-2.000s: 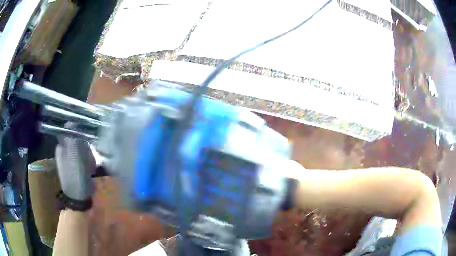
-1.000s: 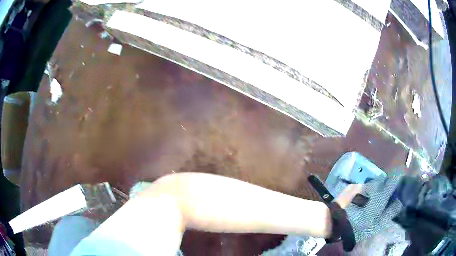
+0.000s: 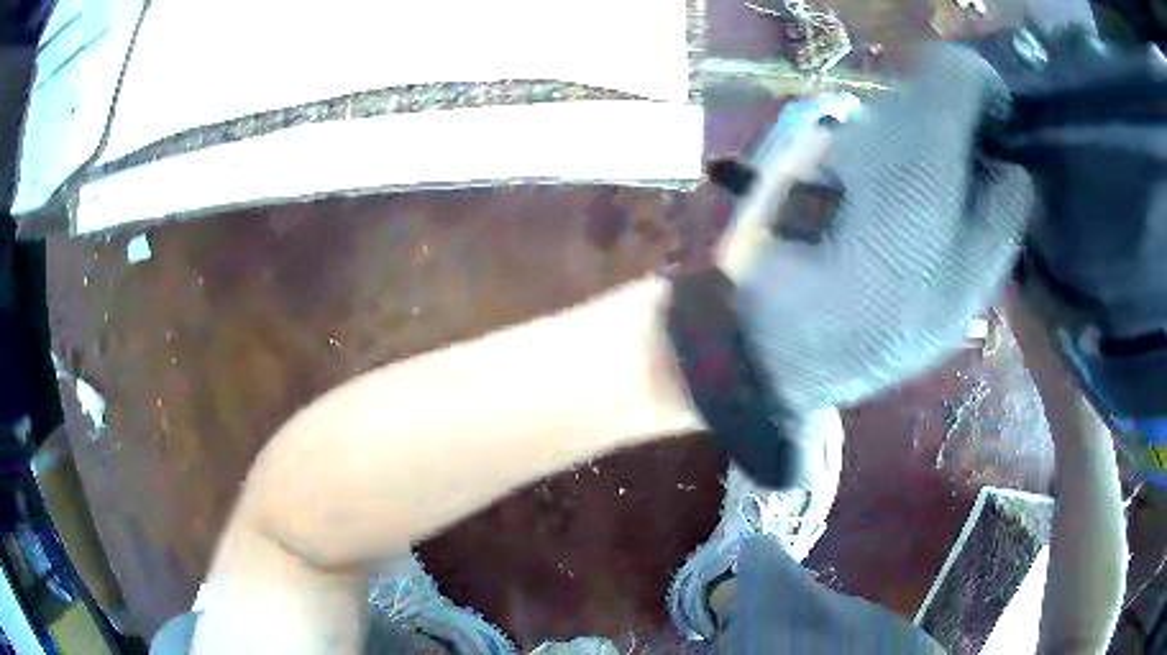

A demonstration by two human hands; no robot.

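Observation:
The cutting machine's black housing (image 3: 1101, 192) is at the upper right, blurred and cut off by the picture's edge. Its grey base plate (image 3: 819, 115) shows partly behind my glove. My left hand (image 3: 883, 243), in a grey mesh glove with a dark wrist strap, reaches across from the lower left and is closed on the machine beside the housing. Its fingertips are partly hidden. My right forearm rises at the right edge towards the machine; the hand itself is hidden behind the housing. The white-topped fabric lay (image 3: 410, 58) is at the upper left, with a cut strip (image 3: 384, 160) along its front.
The reddish-brown table (image 3: 384, 282) lies below the lay. White paper scraps (image 3: 138, 247) are at its left, thread waste (image 3: 813, 39) at the top. A speckled cut piece (image 3: 979, 557) lies lower right. My white shoes (image 3: 793, 493) are near the bottom. A cardboard box (image 3: 77, 525) stands beyond the left edge.
The machine has gone from the middle to the right side. My left hand has moved with it from the left, across to the right. The view has turned, so the lay appears further left.

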